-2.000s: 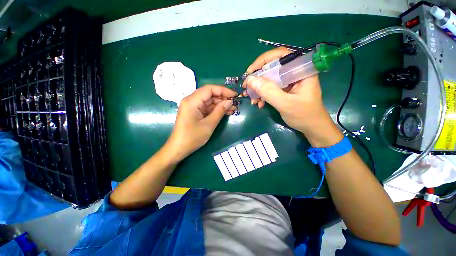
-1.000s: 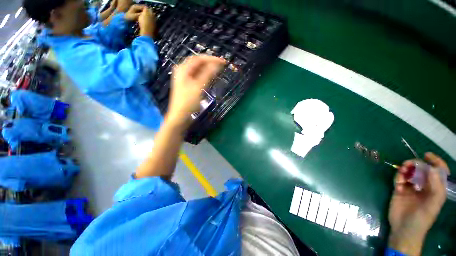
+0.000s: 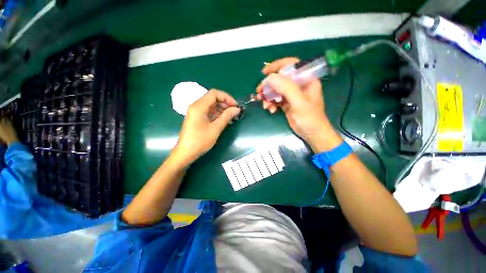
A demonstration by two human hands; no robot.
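My left hand [image 3: 207, 125] pinches a small dark electronic assembly [image 3: 238, 113] between thumb and fingertips above the bench. My right hand [image 3: 298, 104] is closed around a dispensing syringe [image 3: 309, 73] with pinkish contents and a green cap at its upper right end. The syringe tip points left and is close to the assembly; whether they touch is not clear. A blue wrist strap [image 3: 334, 155] is on my right wrist. A white label strip sheet [image 3: 253, 169] lies on the green bench below my hands.
Stacked black blister trays [image 3: 80, 128] stand at the left. A white wipe [image 3: 187, 97] lies behind my left hand. A grey dispenser controller [image 3: 453, 96] is at the right, with a black cable [image 3: 346, 106] beside it. A red clamp [image 3: 437, 219] hangs at the bench edge. Another person's sleeve [image 3: 26, 184] shows far left.
My left hand has come from over the trays back to the syringe tip, now with an assembly in it. The camera view has swung back from the left. The syringe stays in my right hand.
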